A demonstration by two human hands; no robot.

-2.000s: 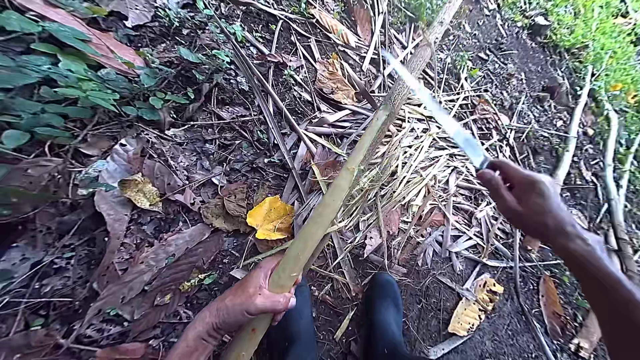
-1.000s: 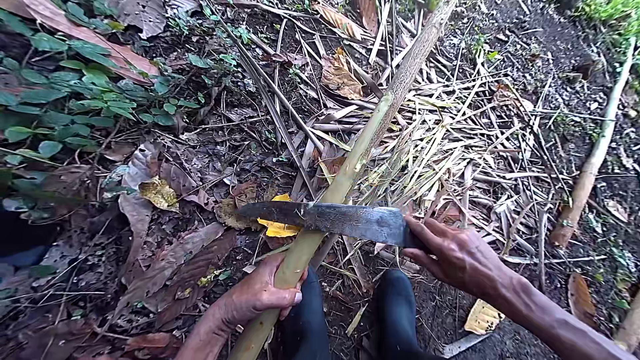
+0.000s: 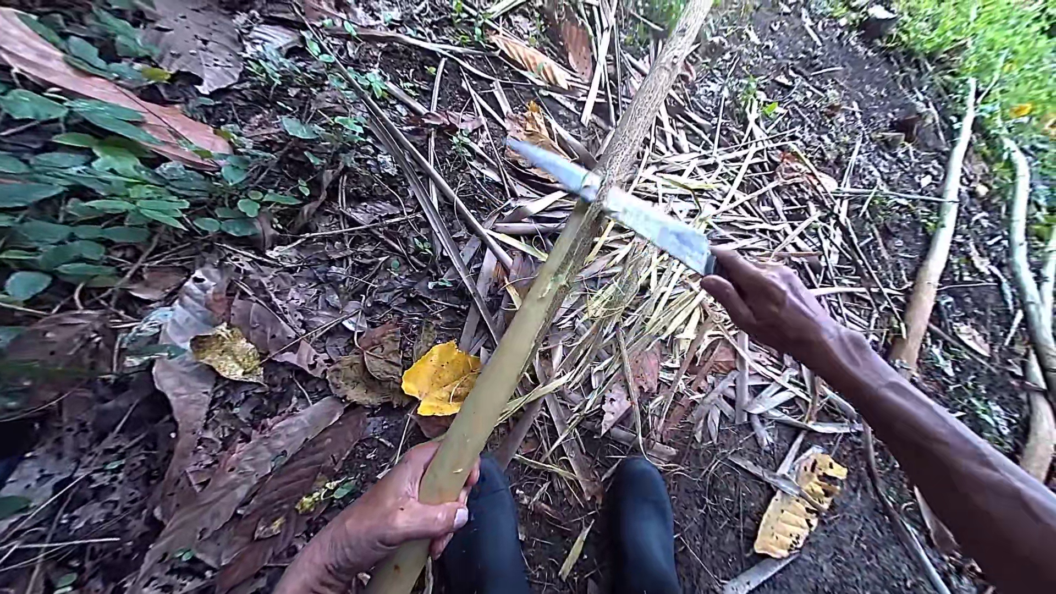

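Note:
My left hand [image 3: 404,507] is wrapped round the lower part of a long wooden pole [image 3: 503,363], which slants up to the top right. Its near part is smooth, pale and stripped of bark; the far part keeps rough grey-brown bark. In my right hand [image 3: 771,305] is a machete [image 3: 656,227], its handle hidden by the fingers. The blade lies across the pole where the bare wood meets the bark, its tip pointing up and left. Pale bark strips [image 3: 652,305] are heaped on the ground under and right of the pole.
Two dark rubber boots [image 3: 642,528] stand below the pole. Green leafy plants [image 3: 107,190] grow at the left, among dry brown leaves. A yellow leaf [image 3: 441,378] lies beside the pole. Bare poles [image 3: 936,256] lie on the soil at the right, near grass [image 3: 957,49].
One second ago the machete lay across the pole close to my left hand; now it is farther up, at the bark. My left hand keeps its hold on the pole.

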